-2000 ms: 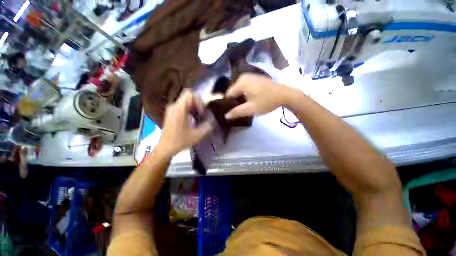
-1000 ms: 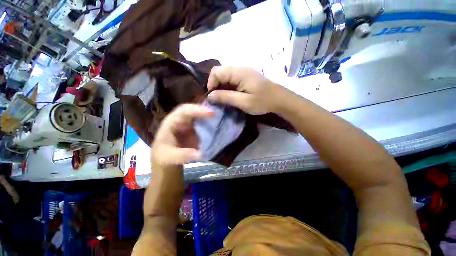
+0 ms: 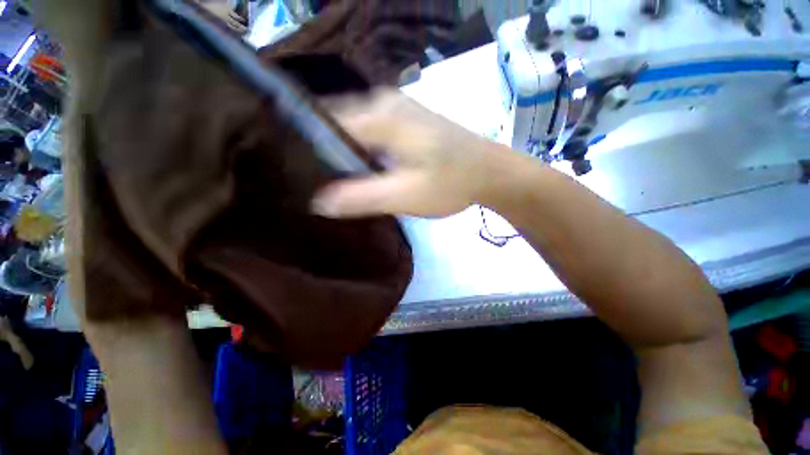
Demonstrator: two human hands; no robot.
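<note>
The dark brown garment [image 3: 302, 284] is lifted in front of me, large and blurred, its lower part hanging over the table's front edge. A pale grey-white strip [image 3: 275, 93] runs diagonally across its top. My right hand [image 3: 400, 160] is shut on the garment at the lower end of this strip, thumb towards me. My left arm [image 3: 146, 382] rises at the left beside and behind the cloth. My left hand [image 3: 80, 44] is only a blurred skin-toned shape at the top left, partly hidden by cloth; its grip is unclear.
The white sewing machine [image 3: 710, 98] with "JACK" lettering stands at the right. A dark thread [image 3: 493, 238] lies on the white table [image 3: 480, 275]. More brown cloth [image 3: 391, 35] lies at the back. A blue basket [image 3: 373, 400] is under the table edge. Red pieces [image 3: 777, 355] show at lower right.
The garment has been raised towards the camera and spread across the left. My left hand has moved up and left, away from my right. The small panel held between both hands is no longer distinguishable.
</note>
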